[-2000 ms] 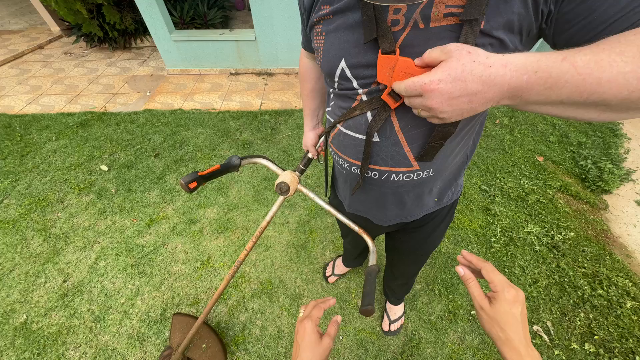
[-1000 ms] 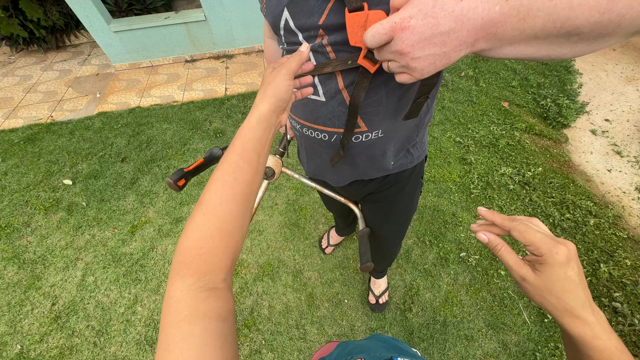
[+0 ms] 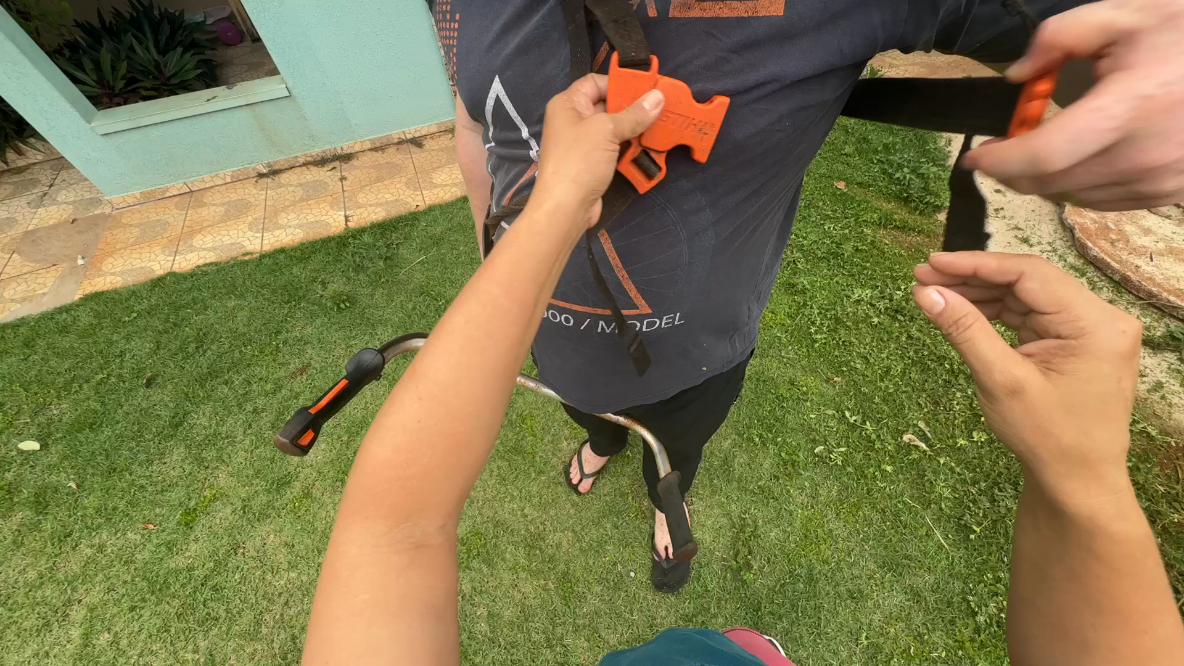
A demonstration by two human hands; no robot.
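Note:
Against a standing person's dark T-shirt (image 3: 712,250), my left hand (image 3: 592,134) grips an orange plastic harness buckle (image 3: 680,116) between thumb and fingers. Black webbing (image 3: 618,32) runs up from the buckle, and a loose strap end hangs below it. My right hand (image 3: 1036,342) is raised at the right, fingers curled with a gap to the thumb, holding nothing. Just above it, the other person's hand (image 3: 1101,120) holds an orange buckle piece (image 3: 1033,104) on a wide black strap (image 3: 925,104).
A brush cutter's handlebar (image 3: 652,439) with black grips (image 3: 328,402) crosses in front of the person's legs. Sandalled feet (image 3: 671,555) stand on the grass (image 3: 203,416). Behind are paving tiles (image 3: 305,208) and a turquoise wall (image 3: 361,83).
My left hand has moved up to the orange buckle and taken hold of it. The other person's hand has moved from the chest out to the right, with an orange piece in it.

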